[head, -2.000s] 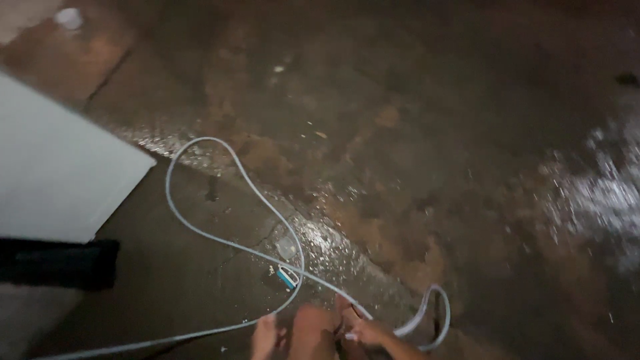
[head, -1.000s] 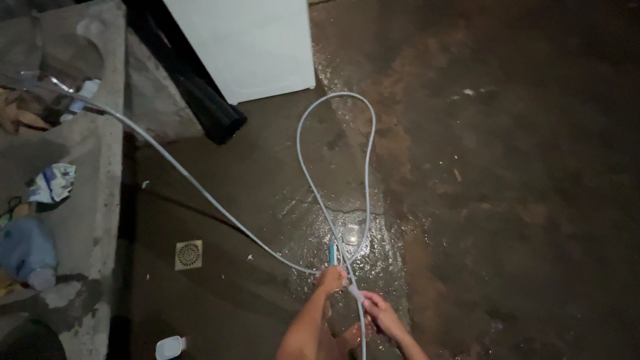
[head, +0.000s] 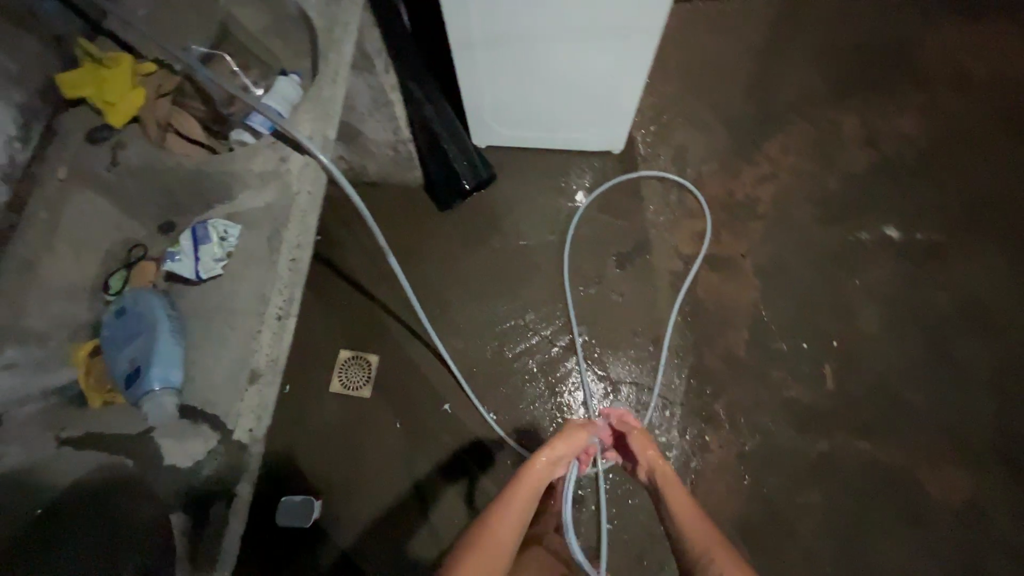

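Observation:
A light grey hose [head: 410, 290] runs from the concrete sink at the upper left down to my hands at the lower middle. Beyond them it makes a long loop over the wet floor, and a second, narrow loop hangs below them. My left hand [head: 578, 445] is closed around the hose where several lengths meet. Close against it, my right hand [head: 630, 442] is at the same bundle with its fingers curled; what exactly its fingers hold is hidden. The brush with a blue part seen earlier is not visible here.
On the concrete sink [head: 276, 320] at left lie a blue plastic bottle [head: 144, 344], a crumpled packet [head: 202, 250], a yellow cloth [head: 106, 82] and a white bottle [head: 276, 100]. A floor drain [head: 354, 373], a small white container [head: 298, 511], a black pipe [head: 448, 152] and a white appliance [head: 560, 72] stand around.
The hands have come closer together on the hose, and a narrow loop now hangs below them. The view has swung left since the first frame, bringing the sink and drain into sight.

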